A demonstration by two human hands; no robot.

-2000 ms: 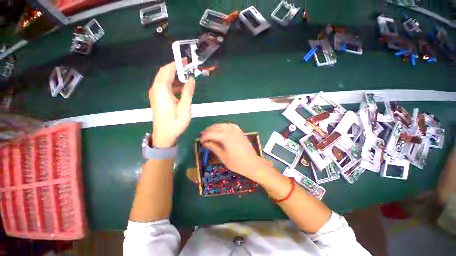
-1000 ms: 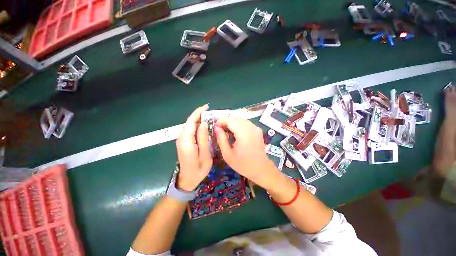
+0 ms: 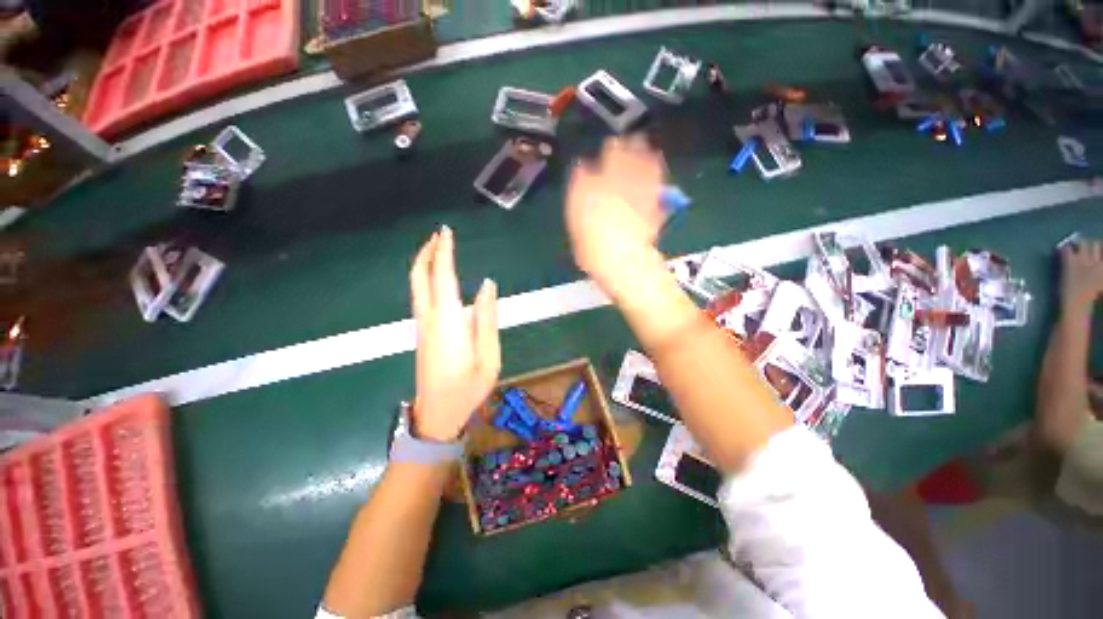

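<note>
My left hand [image 3: 456, 345] is open and empty, fingers apart, just above the upper left corner of the parts box [image 3: 469, 498]. The box holds loose blue cylinders [image 3: 519, 414] at its far end and a dense mass of blue-grey round ends with red bits [image 3: 550, 466] nearer me. My right hand [image 3: 617, 203] is blurred and reaches over the green belt. A blue cylinder [image 3: 675, 200] sticks out at its right side. Any housing under that hand is hidden.
A heap of white housings [image 3: 856, 351] lies right of the box, partly behind my right forearm. More housings [image 3: 510, 172] lie on the belt, some with blue parts. Pink-red trays [image 3: 91, 520] are at left and far upper left. Another person's hand [image 3: 1080, 272] is at the right edge.
My hands have parted from the housing they worked on together over the box. The right has moved away over the belt with a blue part beside it; the left has opened.
</note>
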